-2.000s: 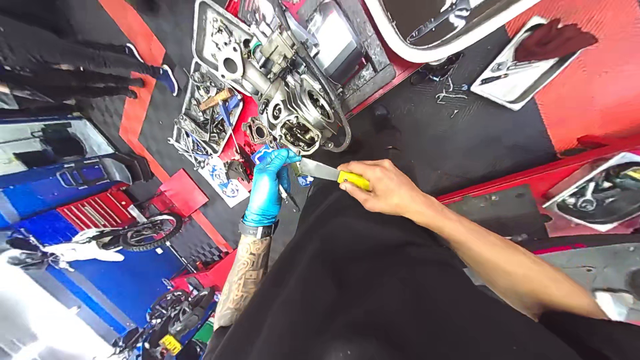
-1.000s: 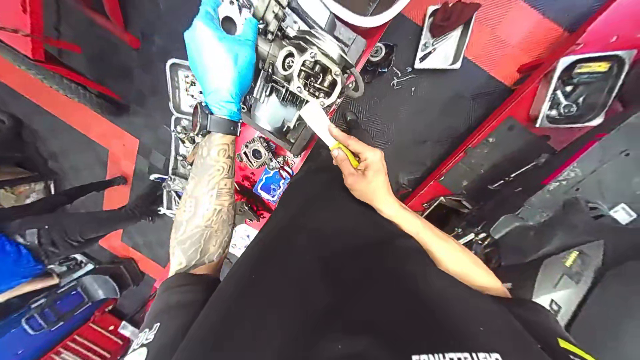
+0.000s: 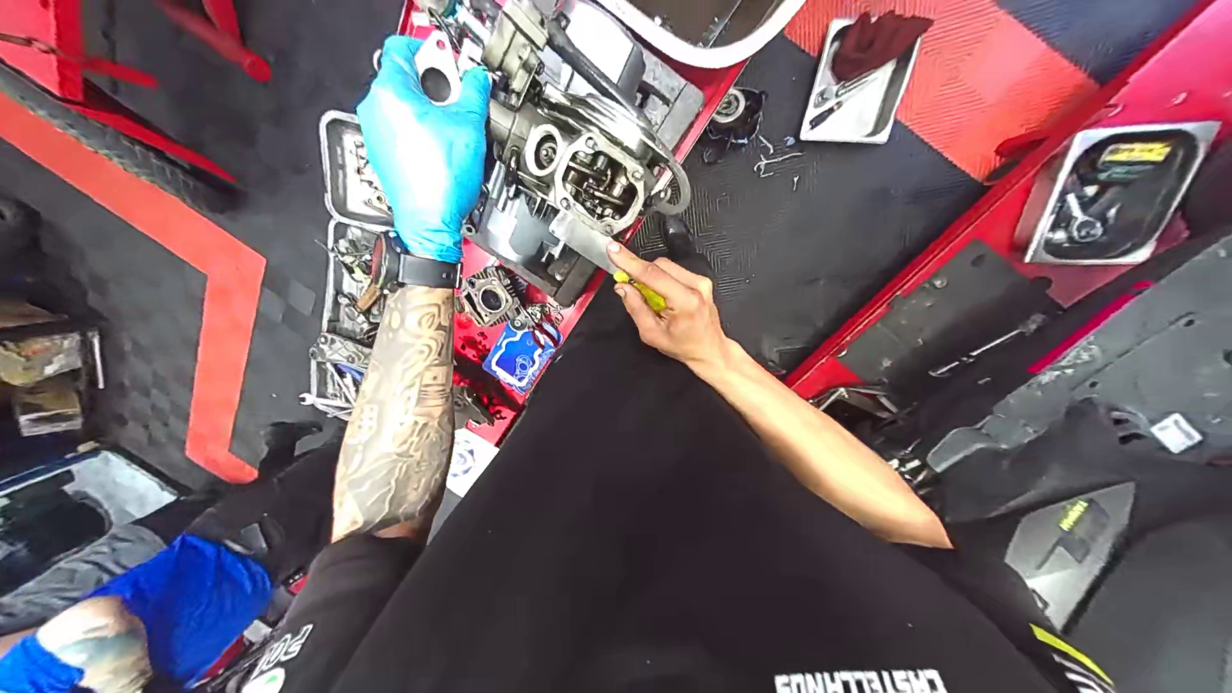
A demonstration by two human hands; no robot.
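Note:
My left hand (image 3: 423,154), in a blue glove, is at the upper left beside the engine (image 3: 520,125). Between its thumb and fingers is a small metal flange with a round opening (image 3: 438,79); whether it is loose from the engine I cannot tell. My bare right hand (image 3: 674,308) grips a scraper with a yellow handle (image 3: 643,289), the index finger laid along its flat metal blade (image 3: 585,241). The blade's end lies at the lower edge of the open cylinder head (image 3: 602,183), where valve-train parts show. A finned cylinder (image 3: 489,298) and a blue gasket (image 3: 522,356) lie below the engine.
Metal trays of parts and tools (image 3: 332,260) stand left of the red bench. On the right are a tray with a dark red glove (image 3: 857,111) and another with a ratchet (image 3: 1121,192). A person in blue (image 3: 192,597) is at the lower left.
My left hand was low by the scraper two seconds ago and has moved up beside the engine. The scraper has come to the cylinder head's edge. The view has shifted greatly.

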